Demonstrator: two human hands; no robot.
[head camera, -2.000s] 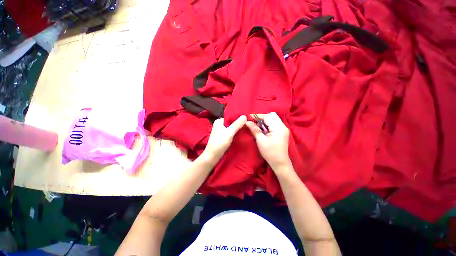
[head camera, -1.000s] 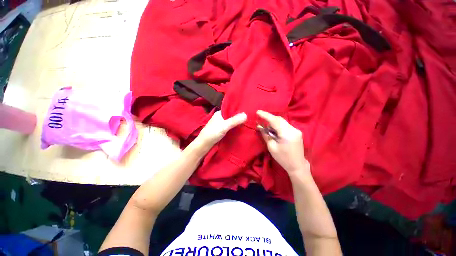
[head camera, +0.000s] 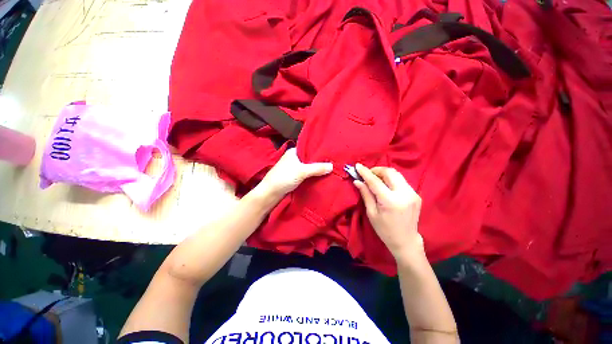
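A red garment (head camera: 349, 101) lies in folds on the table. A flat panel of it with short darker stitched marks is in front of me. My left hand (head camera: 295, 172) holds the panel's left edge, thumb on top, fingers hidden under the cloth. My right hand (head camera: 391, 201) holds small thread snips (head camera: 352, 173) between thumb and fingers. Their metallic tips point up and left, close over a stitched mark near my left thumb. Dark strips (head camera: 267, 117) show among the folds left of the panel and at the upper right.
A pink plastic bag (head camera: 100, 151) with dark printing lies on the pale wooden table (head camera: 107, 225) at left. A pink cylinder (head camera: 15, 146) stands out at the left rim. More red cloth (head camera: 537, 168) covers the right side. The green floor shows below the table edge.
The view has shifted, so the bag and cylinder appear farther left. My right hand first moved away from my left; now the snips' tips show and point at the cloth. My left thumb stays on the panel.
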